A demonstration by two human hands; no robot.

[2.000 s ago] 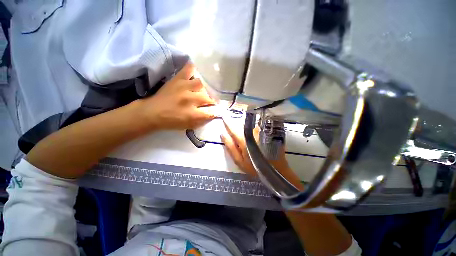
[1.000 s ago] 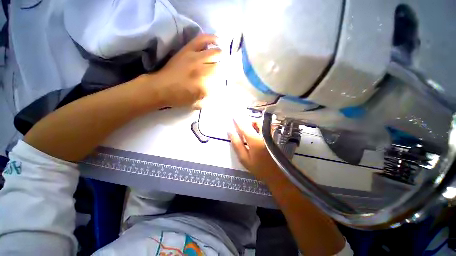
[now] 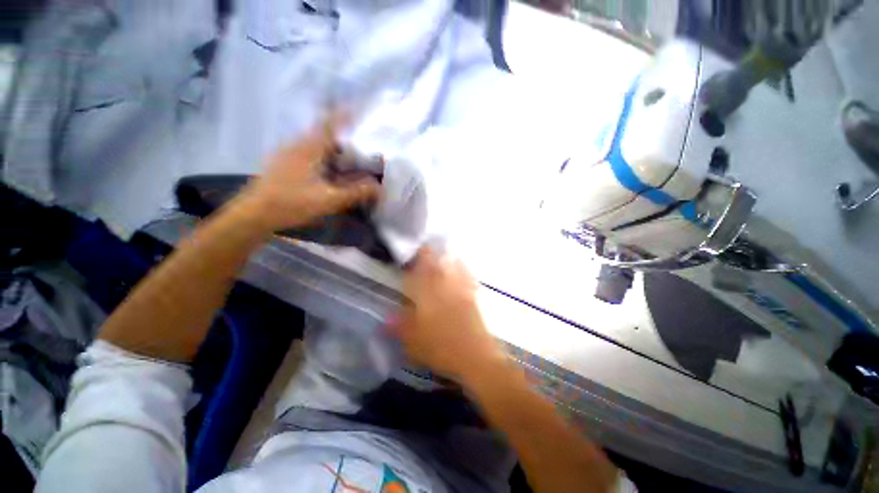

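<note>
My left hand point(image 3: 304, 183) is blurred and grips bunched cloth left of the sewing machine. My right hand point(image 3: 436, 313) is closed on the near edge of the same cloth, close to the table's front edge. The light grey garment panel point(image 3: 410, 197) stretches between both hands and runs back to the upper left. Dark grey cloth point(image 3: 352, 231) lies under and beside it, between the hands. The sewing machine head point(image 3: 651, 154) stands to the right, with no cloth seen at its needle. Strong glare hides part of the cloth and tabletop.
Dark grey cut pieces point(image 3: 689, 323) lie under the machine arm. Thread snips point(image 3: 790, 433) lie at the table's right. The ruled grey table edge point(image 3: 559, 385) runs along the front. A blue bin point(image 3: 217, 385) is below at left. Pale cloth point(image 3: 125, 125) hangs at the far left.
Both hands have left the needle area and moved left with the cloth. My right hand now grips the cloth's edge. The view has shifted, so the machine head looks smaller and farther right.
</note>
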